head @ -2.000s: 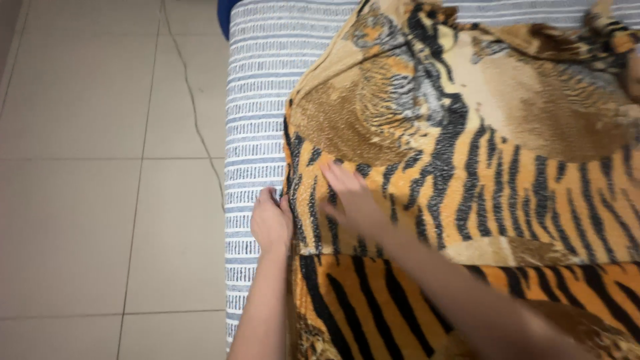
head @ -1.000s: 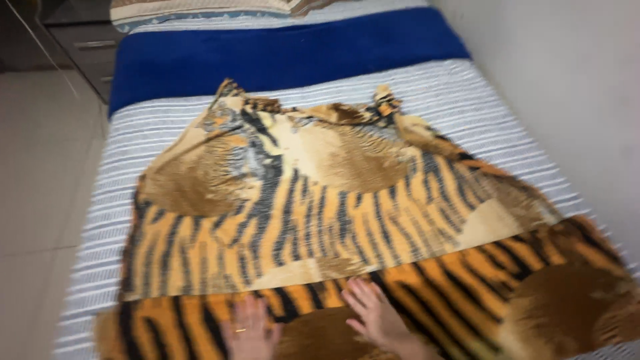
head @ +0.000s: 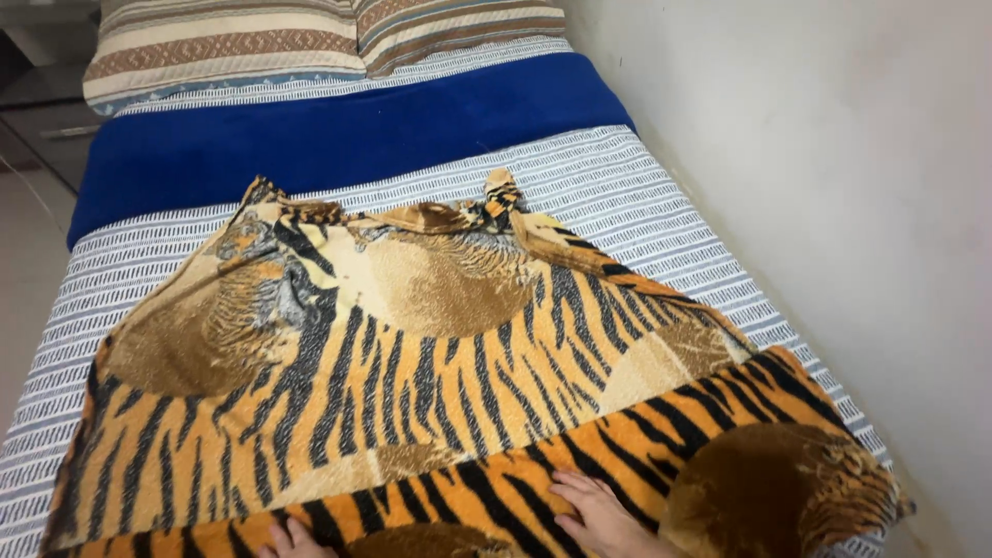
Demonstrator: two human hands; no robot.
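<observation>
A tiger-print plush blanket [head: 465,372] lies spread over the bed, its near part folded over with the brighter side up. My left hand [head: 294,540] rests on this folded band at the bottom edge of the view, mostly cut off. To its right, my right hand [head: 597,515] lies on the same band with fingers apart, left of a dark brown round patch. Neither hand grips the cloth. The blanket's far edge is bunched and crumpled, with a twisted corner [head: 502,194] sticking up toward the blue cloth.
A folded blue blanket [head: 349,139] crosses the bed beyond the tiger print. Striped pillows [head: 225,46] stand at the head. A white and blue-grey patterned sheet [head: 659,194] covers the mattress. The wall [head: 814,155] runs along the right; a dark drawer unit [head: 54,124] stands at the far left.
Two seconds ago my hands were at the blanket's left edge; they now rest on the folded near band. The view has swung to show the whole bed.
</observation>
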